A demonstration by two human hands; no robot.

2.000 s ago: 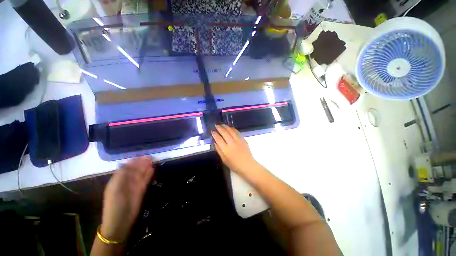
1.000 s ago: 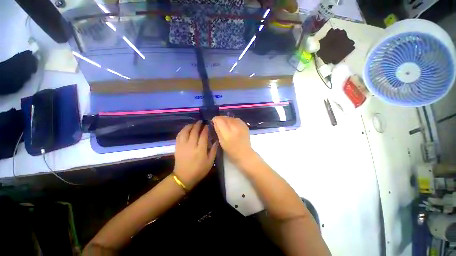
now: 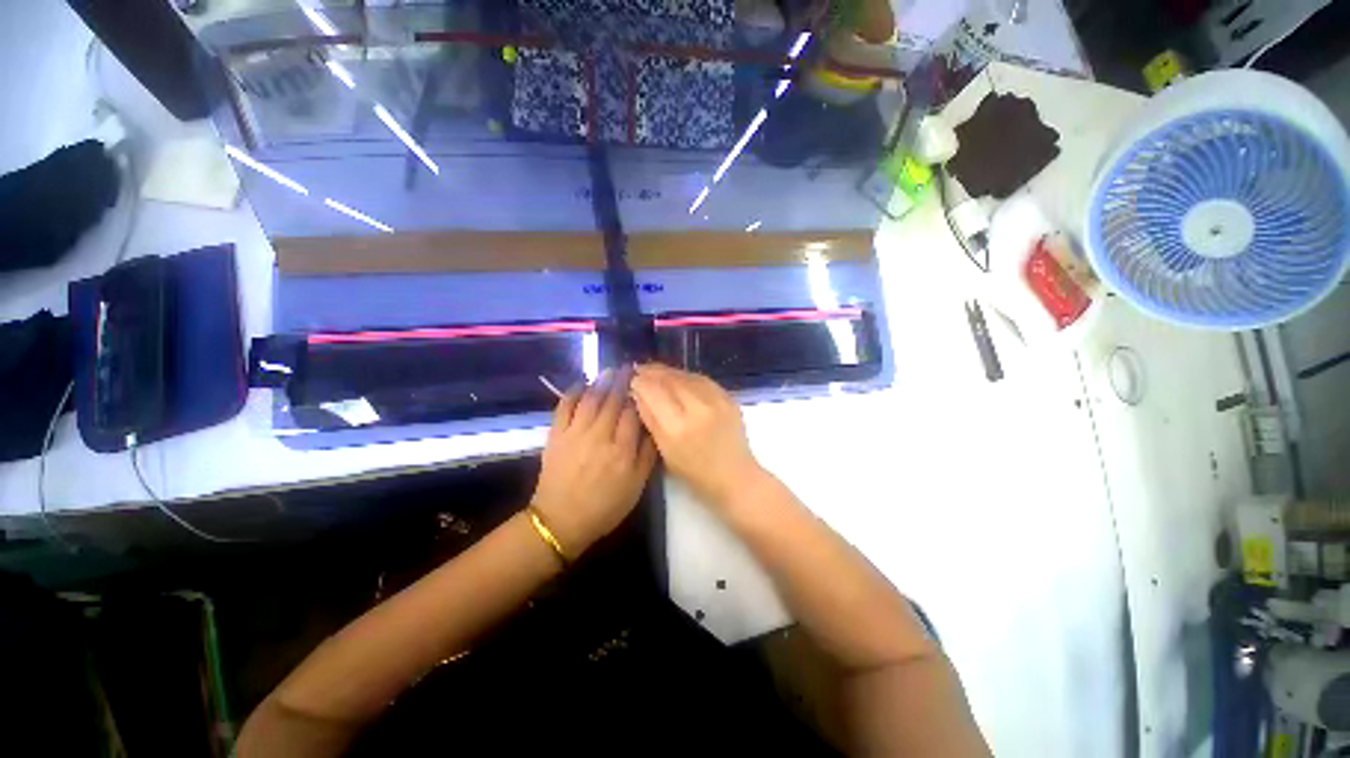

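The clear bluish template [image 3: 430, 289] lies across the table in front of me, with a brown strip, pink lines and a dark band down its middle. Long black fabric pieces [image 3: 444, 373] lie along its near edge, left and right of the dark band. My left hand [image 3: 597, 456] and my right hand [image 3: 693, 430] meet at the near edge beside the band. Their fingertips are bent down close together on the black material there. I cannot tell if the fingers pinch it or only press it.
A dark slab [image 3: 131, 356] with a white cable lies on a navy pad at left, near dark fabric piles [image 3: 56, 205]. At right are a small dark tool [image 3: 983, 341], a red packet [image 3: 1056, 282], brown cloth [image 3: 1002, 144] and a round fan [image 3: 1217, 228].
My left hand has come from the lower left to beside my right hand at the template's near edge. In the last second, the loose-looking black piece at left has come to lie flatter.
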